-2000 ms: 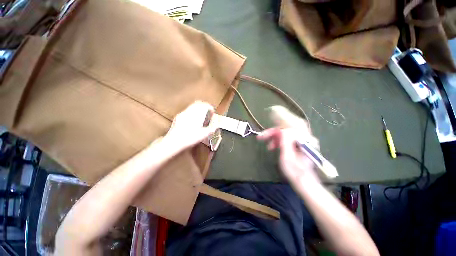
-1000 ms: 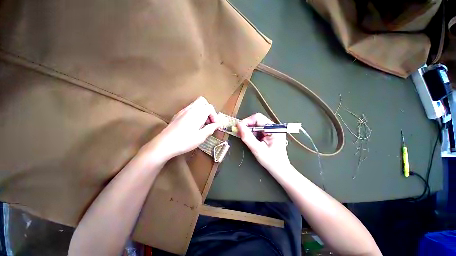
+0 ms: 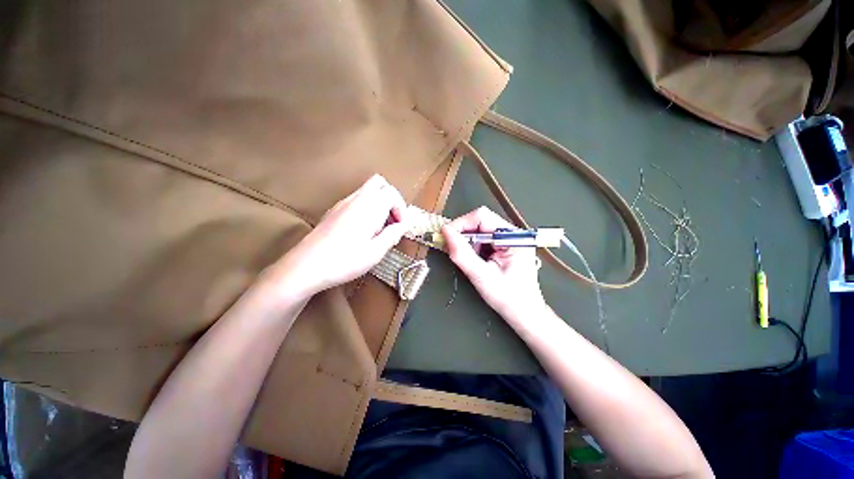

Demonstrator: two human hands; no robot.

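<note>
A large tan bag (image 3: 272,84) lies flat with its opening facing right. My left hand (image 3: 360,229) pinches a cream ribbed webbing tab (image 3: 426,222) at the opening. My right hand (image 3: 496,262) holds a slim trimming pen (image 3: 510,238) level, its tip at the tab close to my left fingertips; the exact contact is hidden. A pale cord trails from the pen's rear. A second webbing tab with a metal clasp (image 3: 410,279) lies just below. A looped strap (image 3: 599,168) extends right from the bag.
Tangled loose threads (image 3: 682,234) lie on the green table (image 3: 562,327). A yellow-handled tool (image 3: 761,297) with a black cable lies at right, near a white power strip (image 3: 803,173). Another tan bag (image 3: 712,79) is at upper right. A strap (image 3: 454,400) hangs over my lap.
My right hand has come in from the right, bringing the pen to the tab, and the tab's end fitting is now hidden. The view has moved closer to the bag. Little differs over the last second.
</note>
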